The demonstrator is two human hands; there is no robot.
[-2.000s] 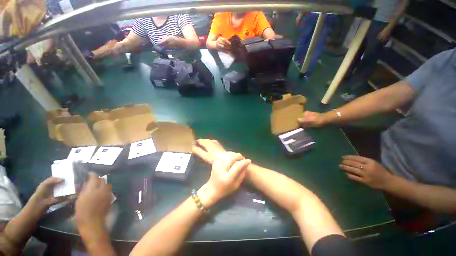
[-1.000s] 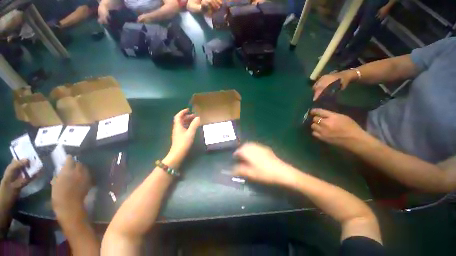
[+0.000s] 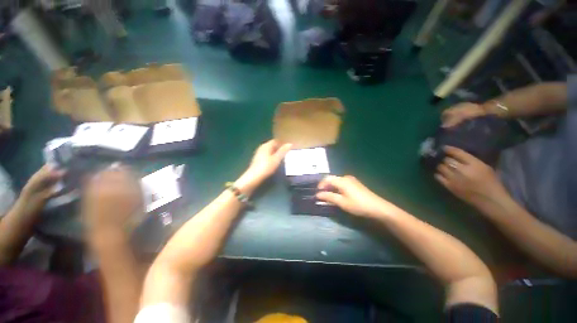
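Observation:
An open black box stands in front of me, its brown lid [image 3: 309,124] raised and a white leaflet [image 3: 307,161] on its contents. My left hand [image 3: 269,163] grips the box's left side at the lid hinge. My right hand [image 3: 349,195] pinches a black card [image 3: 310,200] at the box's front edge; the card overlaps the front of the box, and its right end is hidden by my fingers. The picture is blurred.
Open boxes with white leaflets [image 3: 174,130] stand at the left. A left neighbour's hands [image 3: 114,195] hold papers over a leaflet on the table. A right neighbour's hands [image 3: 459,167] hold a black box. Dark boxes [image 3: 368,60] stand at the far side.
My right hand has taken hold of the black card from the table and brought it to the box front. My left hand has closed on the box. A white leaflet now lies by the left neighbour.

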